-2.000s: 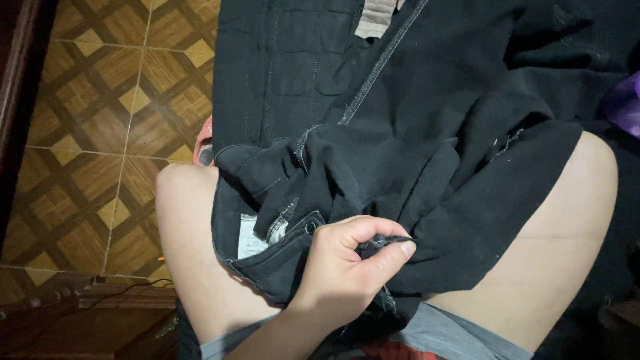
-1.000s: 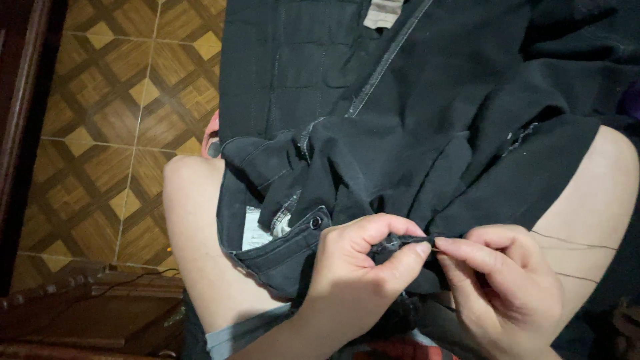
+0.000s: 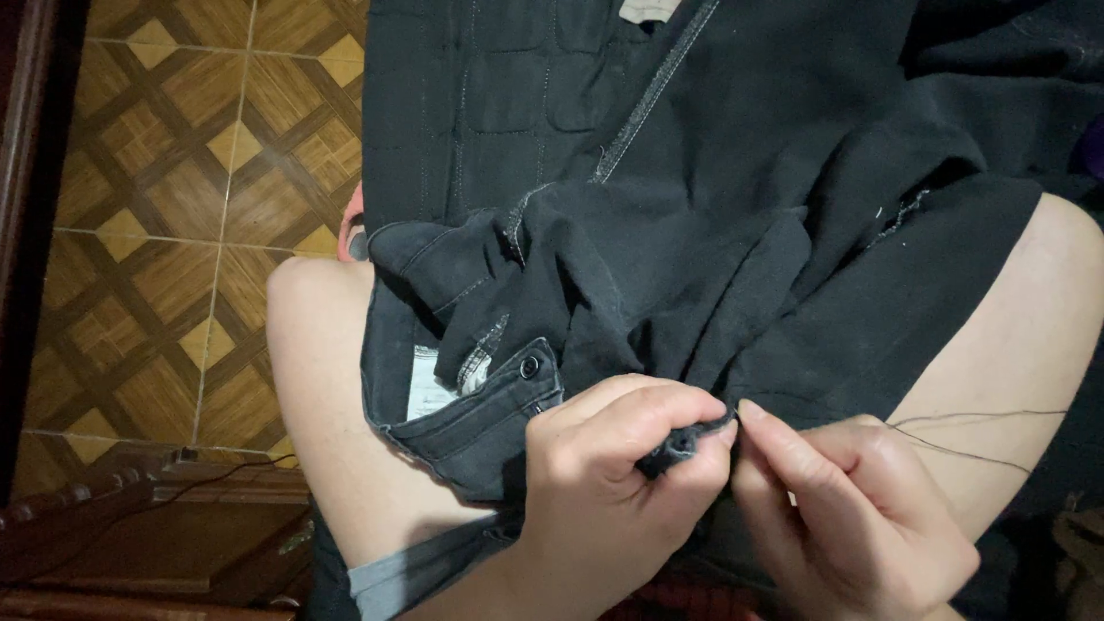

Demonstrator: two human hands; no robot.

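A dark garment (image 3: 690,250) with a waistband, a metal button (image 3: 530,367) and a white label (image 3: 427,384) lies across my lap. My left hand (image 3: 625,483) pinches a bunched fold of its black fabric (image 3: 681,444) between thumb and fingers. Right beside that fold, the thumb and index finger of my right hand (image 3: 845,509) are closed at its edge. Dark thread (image 3: 966,416) trails from behind my right hand over the bare thigh. Whether a needle sits between my right fingertips cannot be seen.
Bare knees (image 3: 315,345) show on both sides under the cloth. Tiled floor with a wood pattern (image 3: 207,172) lies at the left, with dark carved wooden furniture (image 3: 172,526) at the lower left. Stitched dark fabric (image 3: 500,95) spreads behind the garment.
My right hand, not visible two seconds ago, has come in from the right and meets the fold at my left fingertips. My left hand keeps its pinch on the cloth.
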